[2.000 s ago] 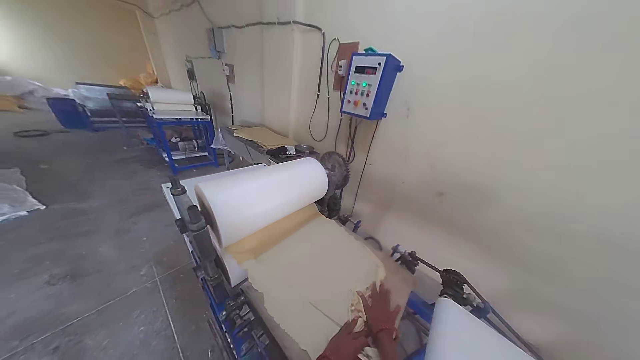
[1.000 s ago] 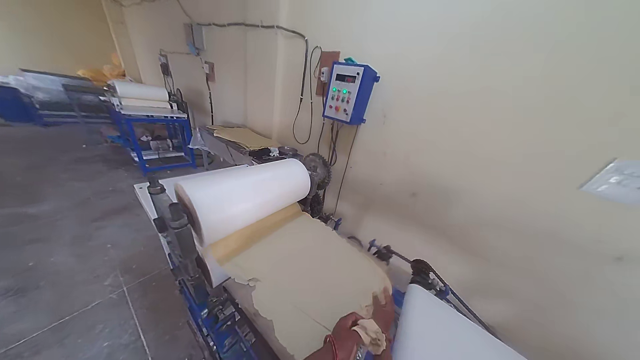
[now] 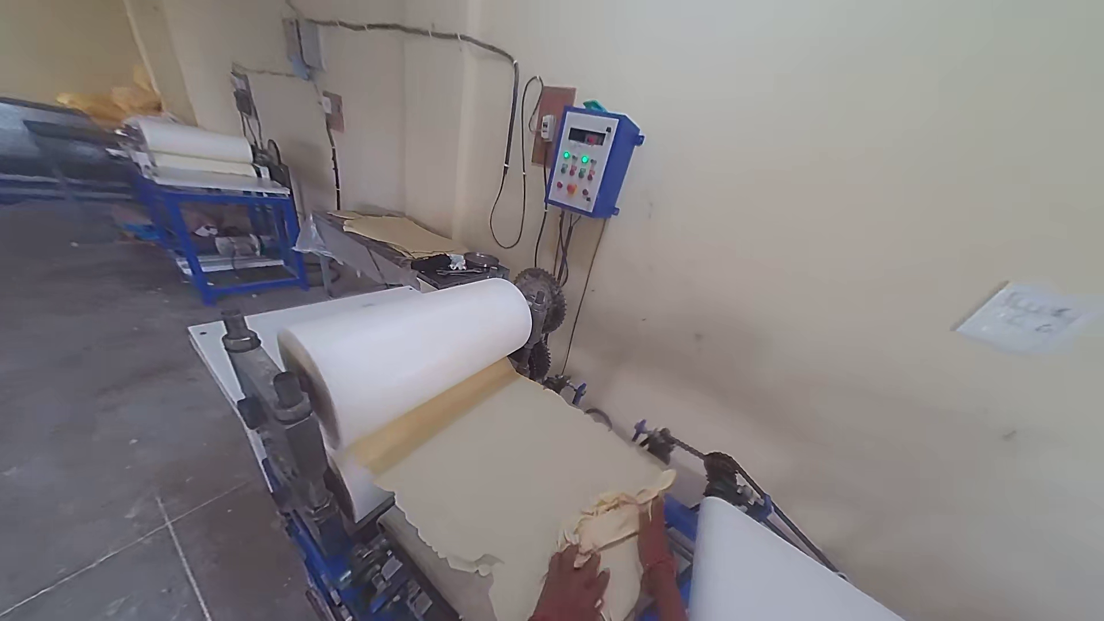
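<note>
A wide cream sheet of soft, dough-like material (image 3: 517,457) runs from beneath a large white roller (image 3: 414,345) toward me. Its side edges are ragged, and its near end is bunched into a crumpled fold (image 3: 612,522). My left hand (image 3: 573,586) lies on the sheet just below the fold, fingers spread. At the right edge of the sheet is my right hand (image 3: 655,539), touching the end of the fold; its fingers are partly hidden, so its grip cannot be told.
A second white roller (image 3: 776,569) lies at the lower right, beside a chain drive (image 3: 720,470). Metal roller supports (image 3: 297,440) stand at left, gears (image 3: 539,302) at the far end. A blue control box (image 3: 591,164) hangs on the wall. Another roller machine (image 3: 216,190) stands behind.
The near end of the sheet is now bunched into a larger fold. My left hand, closed around a crumpled bit one second ago, is now spread on the sheet. The view has shifted slightly.
</note>
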